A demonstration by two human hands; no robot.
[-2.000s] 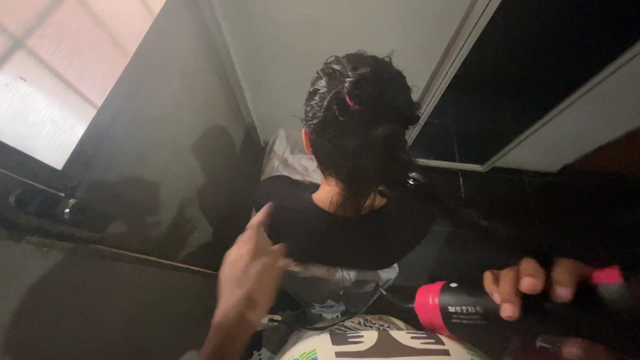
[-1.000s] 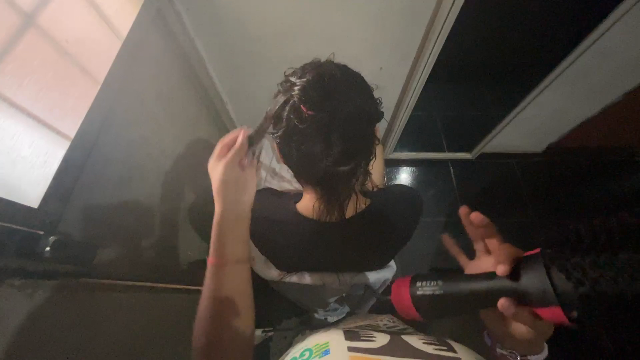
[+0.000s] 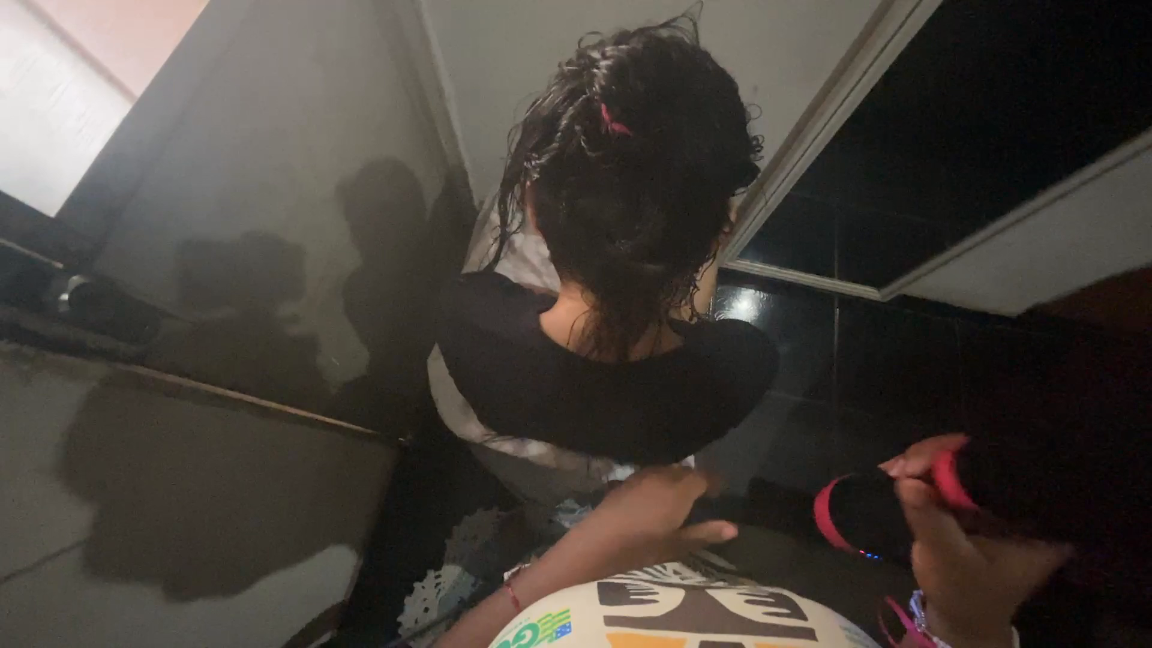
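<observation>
A person with dark, damp, curly hair (image 3: 639, 180) is seen from behind, a pinkish-red hair tie (image 3: 615, 120) high in the hair. That person wears a black top (image 3: 603, 396). Low behind their back, my left hand (image 3: 666, 513) is held with its fingers loosely apart and nothing seen in it. At the lower right my right hand (image 3: 945, 522) grips a black handheld tool with pinkish-red rings (image 3: 868, 517), perhaps a hot-air brush or hair dryer. Small blue and red lights show on its underside. Its far part is lost in the dark.
A grey wall (image 3: 297, 180) with shadows on it stands at the left, a latch or handle (image 3: 76, 292) near its edge. White door framing (image 3: 828, 135) runs along the right of the head. Dark shiny tiles (image 3: 792, 333) cover the floor. Lacy fabric (image 3: 450, 576) lies low left.
My left hand has let go of the lock of hair at the left of the head and come down behind the person's back. My right hand has closed further around the tool, which has shifted.
</observation>
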